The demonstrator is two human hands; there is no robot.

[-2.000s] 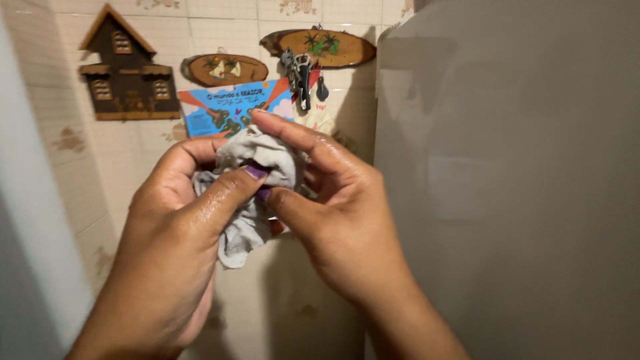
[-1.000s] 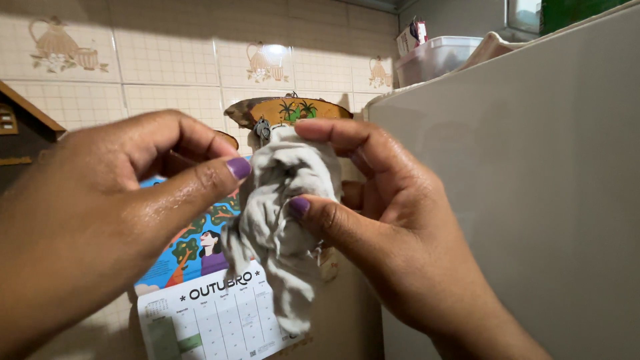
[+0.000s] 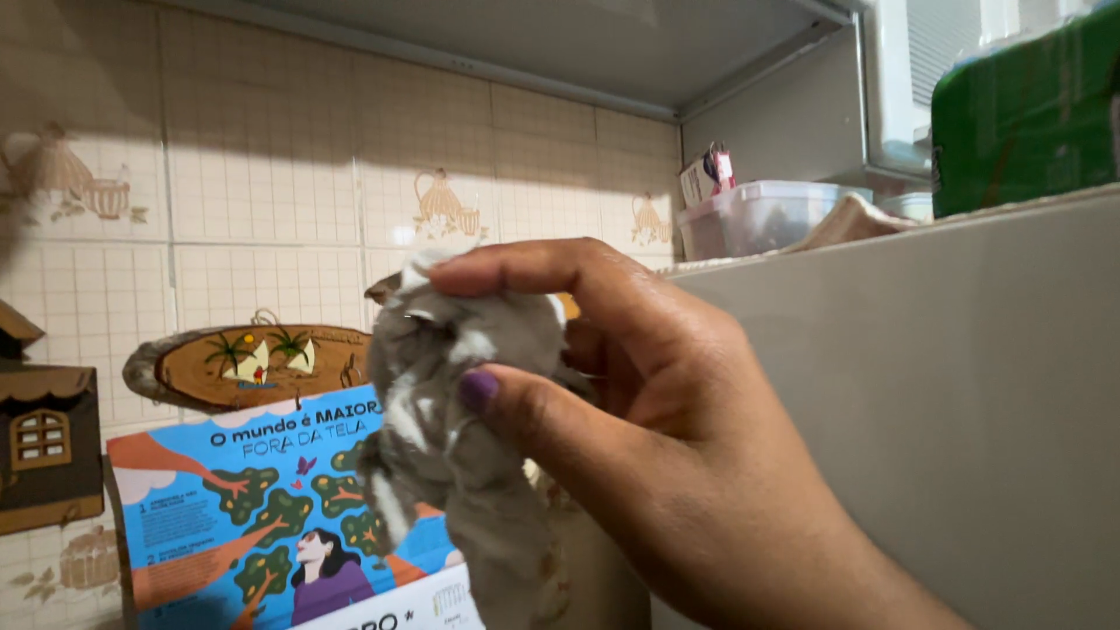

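A crumpled light grey cloth (image 3: pixel 490 411) hangs in the middle of the head view, bunched at its top and loose below. My right hand (image 3: pixel 647 411) pinches the bunched part between thumb and fingers, the thumb with purple nail polish in front. The hand's skin looks wet. My left hand is out of the frame. Behind the cloth, an illustrated wall calendar (image 3: pixel 210 542) is partly covered by it.
An oval wooden plaque (image 3: pixel 262 363) and a wooden house-shaped piece (image 3: pixel 52 446) hang on the tiled wall. At right stands a large pale appliance, likely a refrigerator (image 3: pixel 945 394), with a plastic container (image 3: pixel 770 214) and a green package (image 3: pixel 1032 114) on top. A cabinet (image 3: pixel 542 44) is overhead.
My left hand, beside the cloth one second ago, has left the view. My right hand still holds the cloth. The view has tilted up.
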